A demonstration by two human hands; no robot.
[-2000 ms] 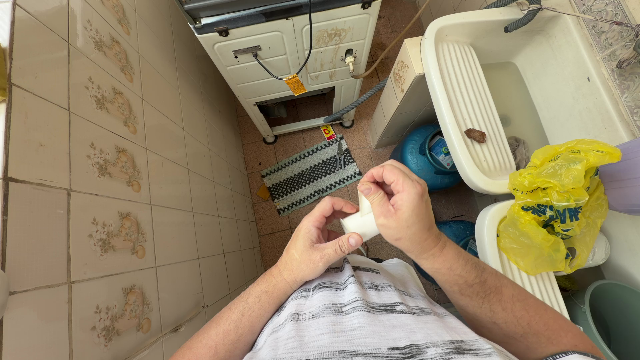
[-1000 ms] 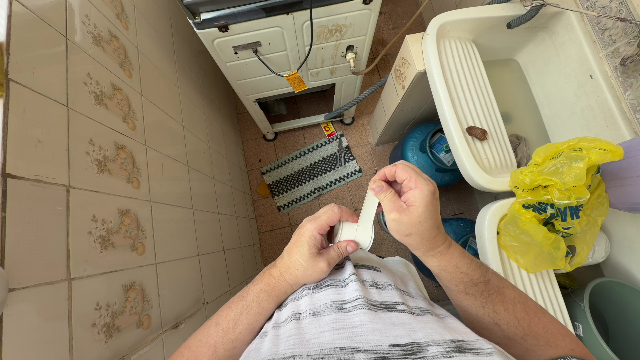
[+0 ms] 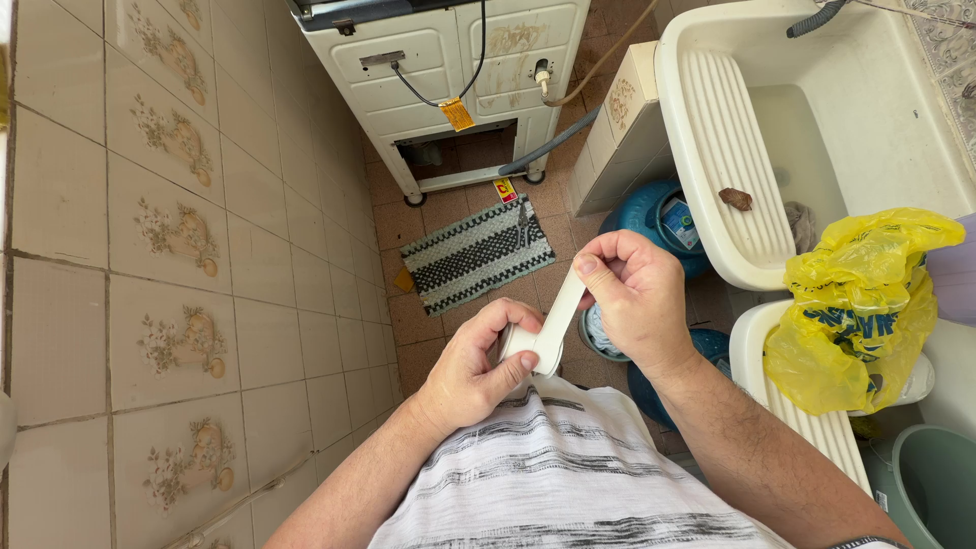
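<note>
My left hand (image 3: 476, 366) is closed around a small roll of white tape (image 3: 546, 349), low in front of my shirt. Between finger and thumb, my right hand (image 3: 637, 297) pinches the loose end of a white strip (image 3: 562, 309), which stretches up and to the right from the roll. Beyond the hands, a woven striped mat (image 3: 479, 255) lies on the floor tiles, with a dark metal tool, perhaps pliers, (image 3: 523, 223) on it. The back of a white stove (image 3: 450, 69) stands farther off, with a hose and a cord attached.
At right are a ribbed washing sink (image 3: 738, 152) holding some water, a yellow plastic bag (image 3: 854, 320), a second ribbed basin (image 3: 816, 415) and a green bucket (image 3: 934, 476). Blue water jugs (image 3: 659, 221) stand on the floor beneath. A tiled wall (image 3: 175, 229) runs along the left.
My right hand has moved away from my left, up and to the right. The strip between them is plainly longer than in the earlier frames.
</note>
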